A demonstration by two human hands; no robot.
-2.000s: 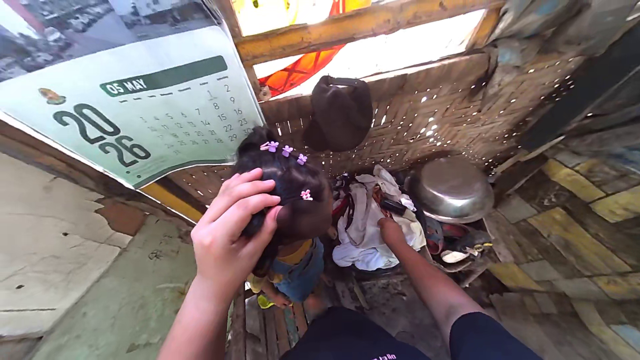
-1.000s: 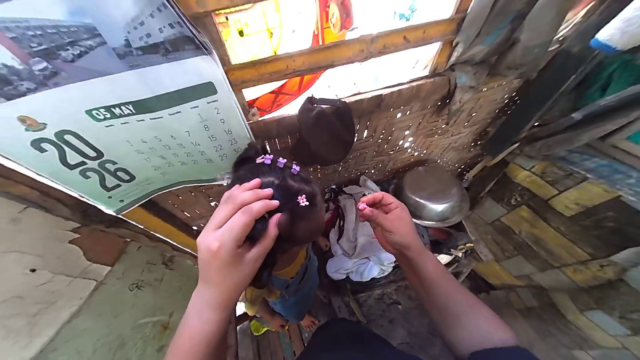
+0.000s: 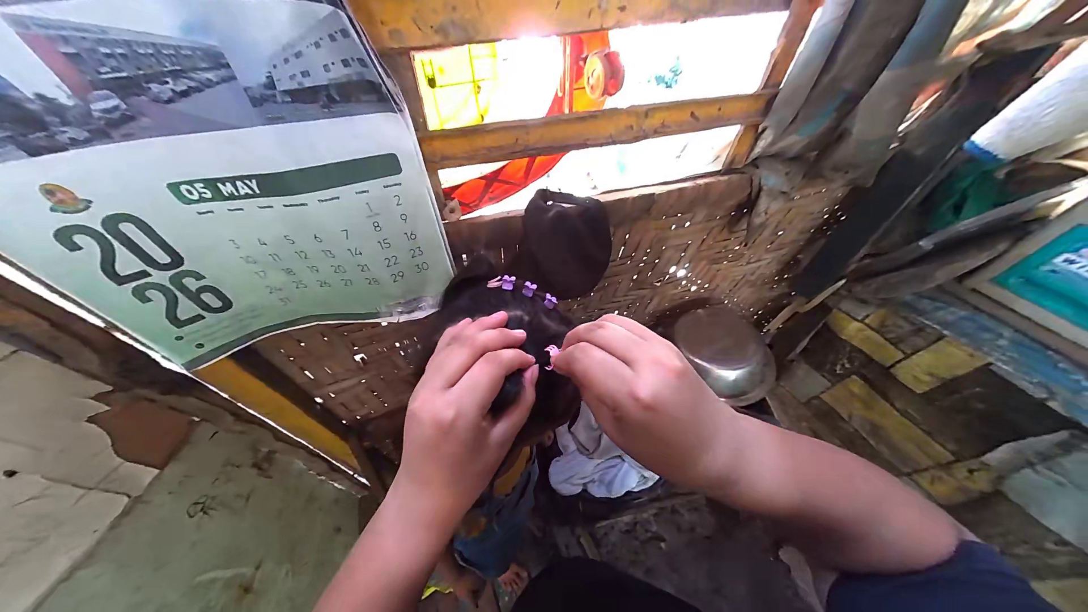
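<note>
A small person with dark hair (image 3: 551,327) stands in front of me, head below my hands. My left hand (image 3: 472,382) rests on the hair, thumb and fingers closed on a lock of it. Beside it, my right hand (image 3: 633,382) pinches at the hair, with a small pink hair clip (image 3: 552,356) at its fingertips. Whether that clip is the one seen on the hair before or another cannot be told. Several purple clips (image 3: 529,289) sit in a row across the top of the head, near a tied bun.
A wall calendar (image 3: 314,229) hangs at the left. A dark cap (image 3: 567,242) hangs on the woven bamboo wall (image 3: 680,246) below a slatted window. White cloths (image 3: 599,467) and a metal basin (image 3: 727,353) lie beyond my right hand.
My right hand has left the cloths by the basin, risen with its fingertips pinched, and come to the hair beside my left hand. My left hand has stayed on the head.
</note>
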